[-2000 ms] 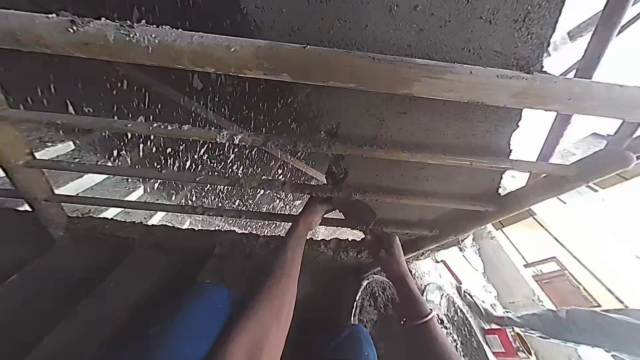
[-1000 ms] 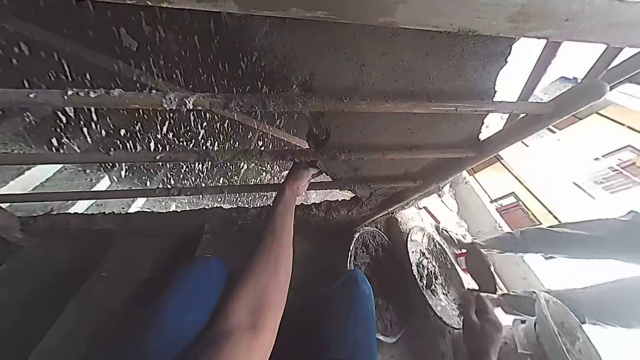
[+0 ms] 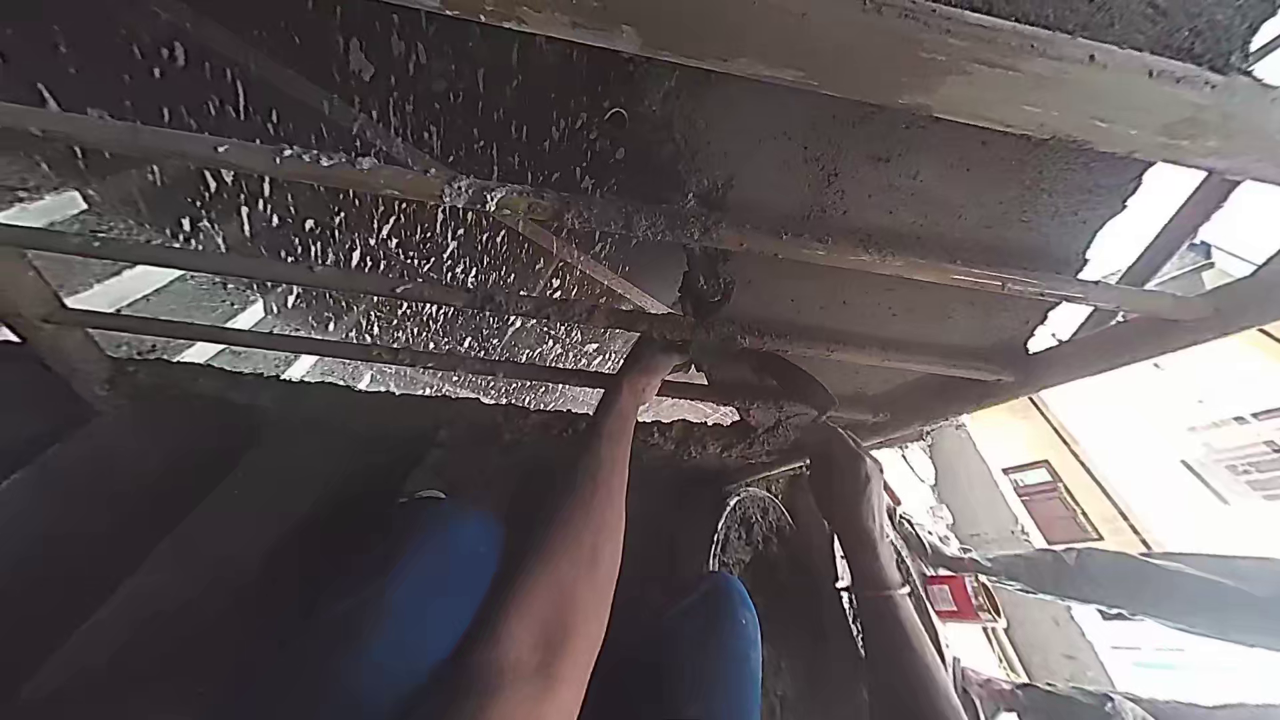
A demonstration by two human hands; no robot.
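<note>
My left hand (image 3: 650,370) is at the lower metal bars, its fingers bent beside a dark, mortar-smeared thing; whether they grip it is too dark to tell. A dark lump of wet mortar (image 3: 706,285) is just above that hand, against the grey plastered wall (image 3: 900,190). My right hand (image 3: 845,470), with a bangle at the wrist, holds the lower edge of a dark, round-edged pan (image 3: 785,385). This pan lies between my two hands, close to the bars. Wet mortar (image 3: 775,430) shows along its lower side.
Painted metal bars (image 3: 600,215) cross in front of the wall, with a thick beam (image 3: 800,70) above. A mortar-smeared container (image 3: 755,530) stands by my blue-clad knee (image 3: 712,640). At the right are another person's grey trouser legs (image 3: 1130,590) and a red container (image 3: 955,598).
The dark pan and my right hand are back beside my left hand, as two seconds ago; one second ago the pan was not there. My left hand has stayed at the bars.
</note>
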